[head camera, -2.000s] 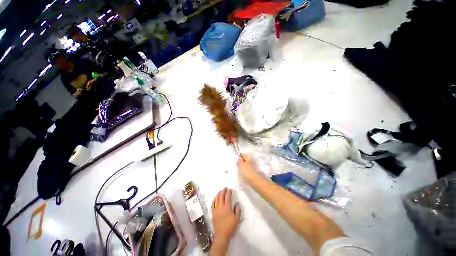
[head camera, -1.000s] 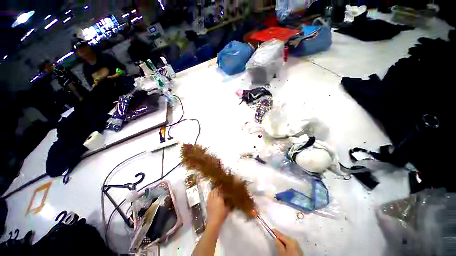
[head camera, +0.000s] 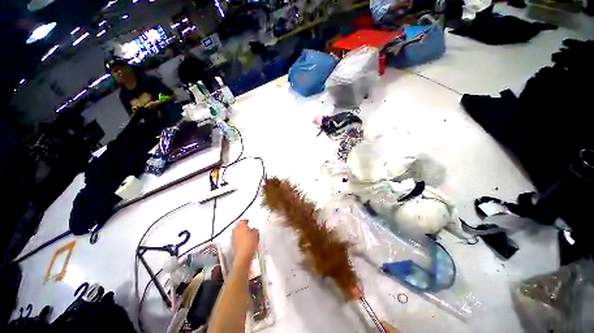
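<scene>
A feather duster (head camera: 312, 234) with an orange-brown plume lies slanted over the white table (head camera: 293, 143). Its thin handle runs to the bottom edge, where only a small part of my right hand (head camera: 389, 327) shows around it. My left hand (head camera: 245, 235) is over the table beside the basket; its fingers are small and blurred, and I cannot tell if it holds anything. My left forearm partly hides the pink-rimmed basket (head camera: 218, 252) of dark items and the narrow clear packet (head camera: 259, 296).
A black hanger (head camera: 163, 248) and looped cord (head camera: 264, 170) lie left. A white padded piece (head camera: 420, 214), blue patterned strip (head camera: 420, 274) and clear plastic lie right. Bags (head camera: 312, 71) stand at the back. Dark garments (head camera: 534, 123) cover the right side. A person (head camera: 140, 91) is beyond the table.
The duster first swung left and nearer, and now lies further right. My left hand has moved left and forward, toward the basket. My right hand has dropped almost out of view.
</scene>
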